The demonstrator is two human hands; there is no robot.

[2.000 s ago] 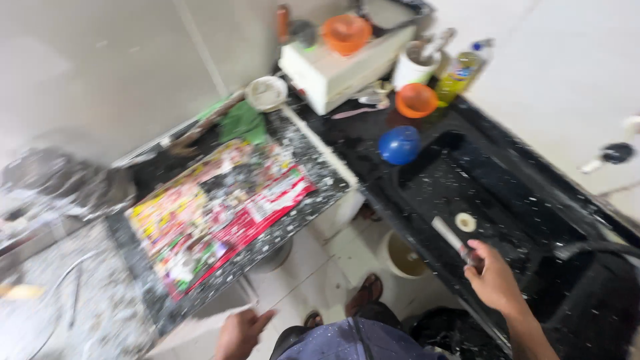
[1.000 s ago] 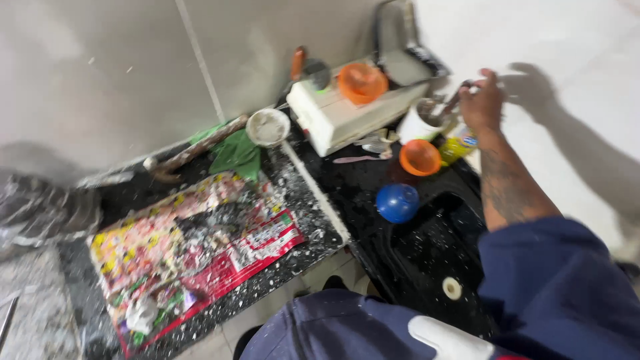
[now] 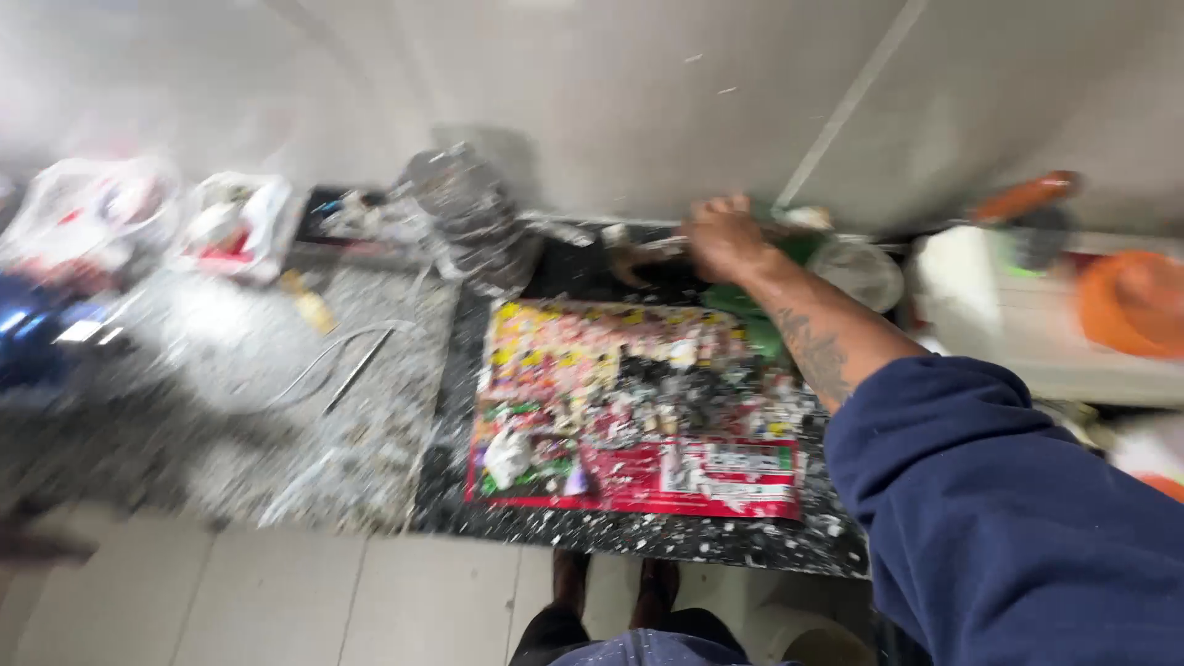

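My right hand (image 3: 726, 239) reaches to the back of the black speckled counter, with its fingers curled over the handle of what looks like a hammer (image 3: 629, 254). The hammer's head lies to the left of the hand. Below my wrist is a green cloth (image 3: 740, 301), and a round whitish container (image 3: 856, 276) stands to the right of the forearm. A printed red and yellow sheet (image 3: 647, 476), strewn with dark and white debris, lies in front. At the left edge a dark, blurred shape appears to be my left hand (image 3: 42, 544); its fingers cannot be made out.
A grey plastic-wrapped bundle (image 3: 476, 222) stands against the wall. Farther left are a white tray (image 3: 231, 227), clear plastic and a thin metal rod (image 3: 358, 372) on a grey stone counter (image 3: 370, 462). On the right, a white box (image 3: 980, 305) carries an orange bowl (image 3: 1128, 303).
My right hand has moved from the white cup of tools beside the sink to the hammer at the back of the counter. The view has swung left.
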